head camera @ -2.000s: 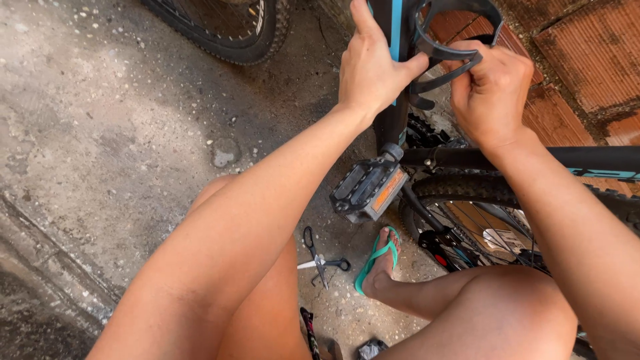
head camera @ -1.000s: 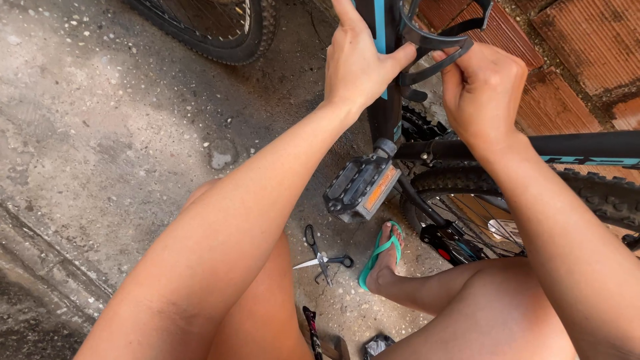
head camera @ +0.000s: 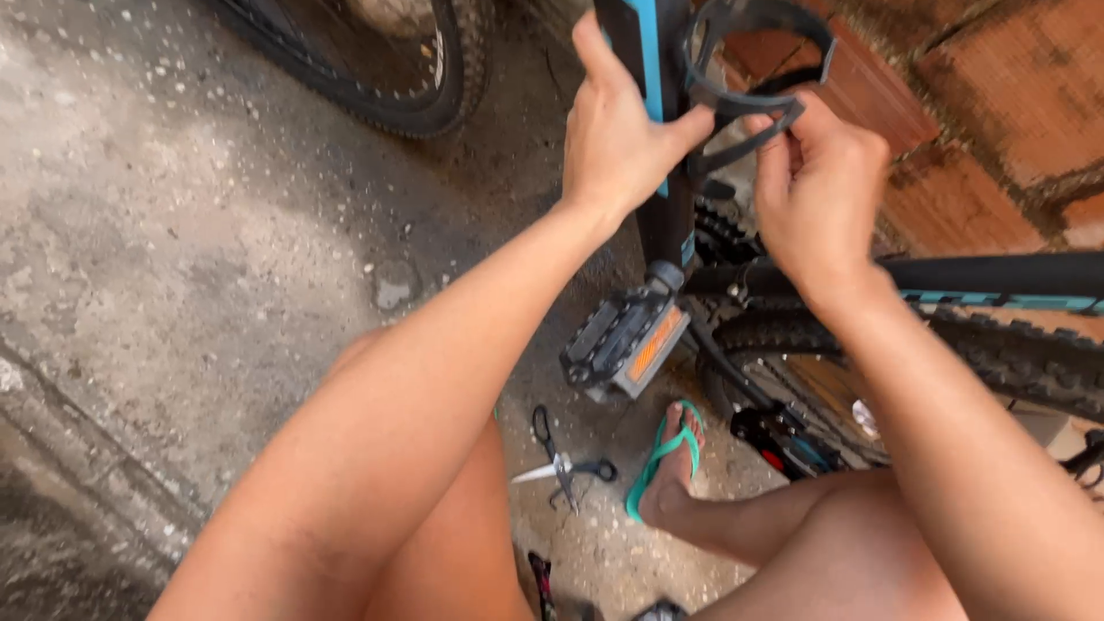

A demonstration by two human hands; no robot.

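Observation:
A black bicycle frame tube with a blue stripe (head camera: 653, 78) runs down from the top of the head view. My left hand (head camera: 617, 138) is wrapped against this tube, its thumb reaching across toward the black bottle cage (head camera: 749, 105). The cage stands on the right side of the tube. With bent fingers my right hand (head camera: 819, 181) pinches the cage's lower band near its outer end. What lies behind the fingertips is hidden. Below my hands is a black pedal with an orange reflector (head camera: 625, 345).
Open scissors with black handles (head camera: 561, 468) lie on the concrete floor beside my foot in a green flip-flop (head camera: 668, 457). One bicycle wheel (head camera: 466, 69) is at upper left, a knobby rear tire (head camera: 1009, 354) at right. A brick wall (head camera: 1026, 103) rises at upper right.
My left hand stays against the tube. My right hand stays at the cage, its fingers now lower along the band than two seconds ago.

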